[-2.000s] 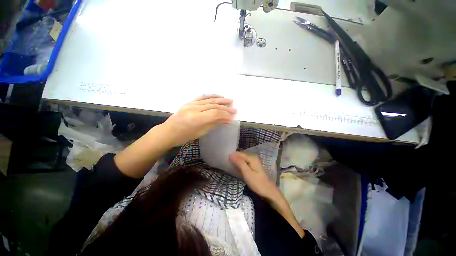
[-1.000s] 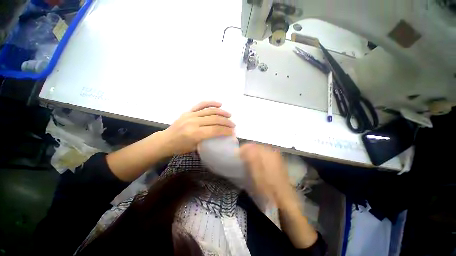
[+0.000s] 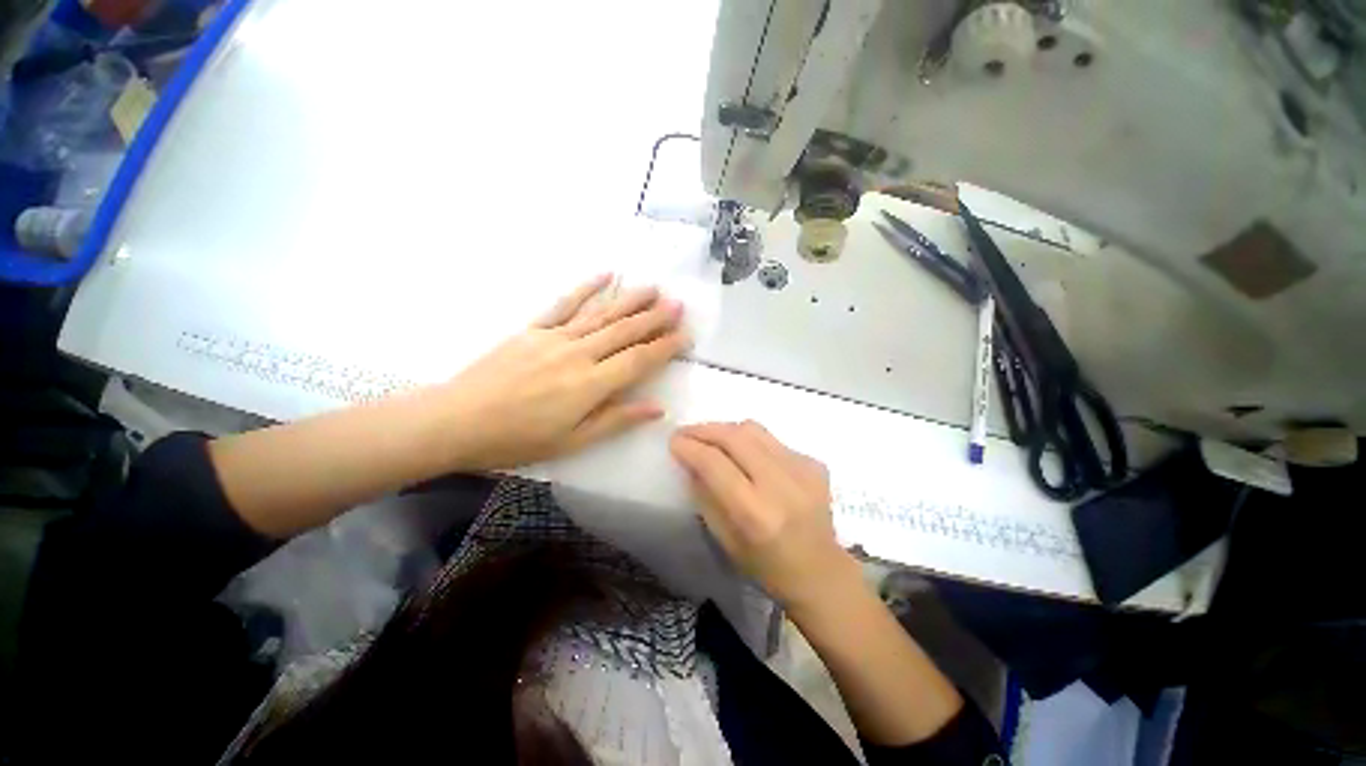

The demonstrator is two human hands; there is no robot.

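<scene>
A thin white strip (image 3: pixel 644 527) hangs over the table's front edge onto the checked lap; on the white table its outline fades out. My left hand (image 3: pixel 562 377) lies flat on the strip, fingers spread, in front of the presser foot (image 3: pixel 730 240). My right hand (image 3: pixel 761 501) is at the table's front edge, thumb and fingertips together on the strip's right side. The sewing machine (image 3: pixel 929 165) stands ahead and to the right. Whether the strip reaches under the presser foot is hard to tell.
Black shears (image 3: pixel 1041 359), dark snips (image 3: pixel 932 258) and a white pen (image 3: pixel 981 382) lie right of the needle area. A flat black rectangle, perhaps a phone (image 3: pixel 1151 524), is at the table's right edge. A blue basket (image 3: pixel 132 165) stands at the left corner.
My left hand has moved forward on the table and its fingers have spread. My right hand has come up from the lap to the table edge. The view has shifted, showing more of the machine.
</scene>
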